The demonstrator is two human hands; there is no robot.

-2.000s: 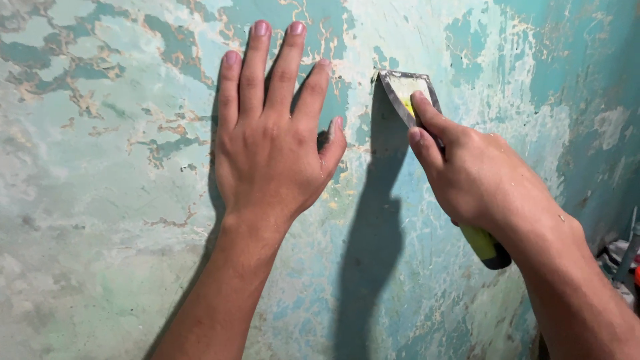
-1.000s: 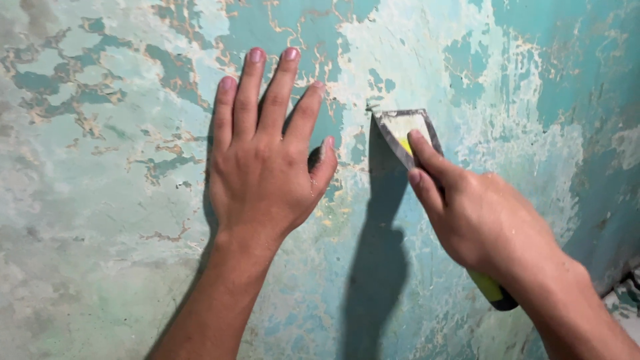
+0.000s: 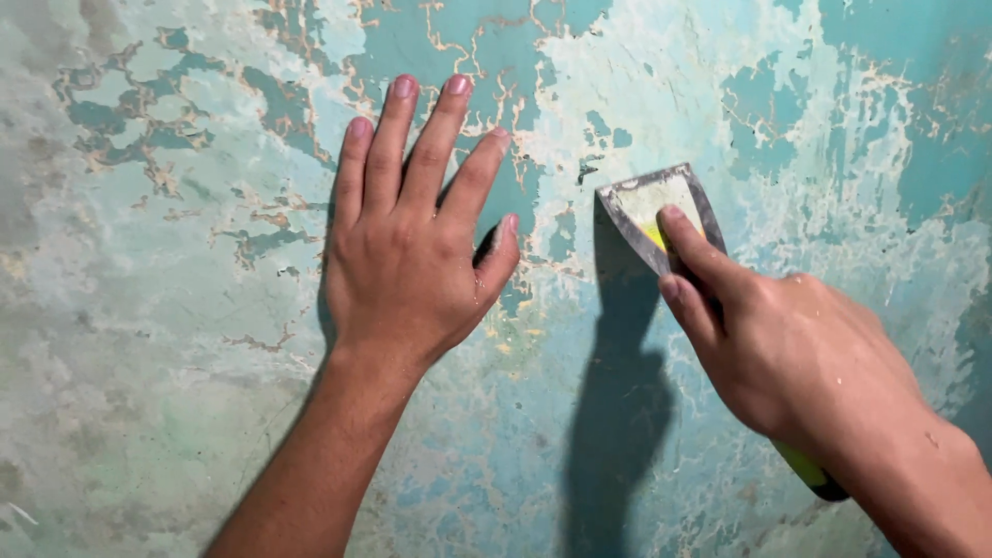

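My left hand (image 3: 418,232) rests on the painted wall (image 3: 496,418), its fingers apart and pointing up, with nothing in it. On the right, my right hand (image 3: 798,349) grips a putty knife (image 3: 659,205); my index finger presses along the blade. The wide edge of the blade faces up and left, near a small dark chip in the paint. The green and black end of the handle shows below my palm. Whether the edge touches the wall, I cannot tell. Pale specks lie on both hands.
The wall fills the view. Its teal and pale paint is worn and flaking, with tan crack lines at the upper left and top. A dark shadow (image 3: 620,434) of the right hand and knife falls between my arms.
The putty knife in my right hand has moved down the wall from its place two seconds ago. My left hand stays flat on the same part of the wall.
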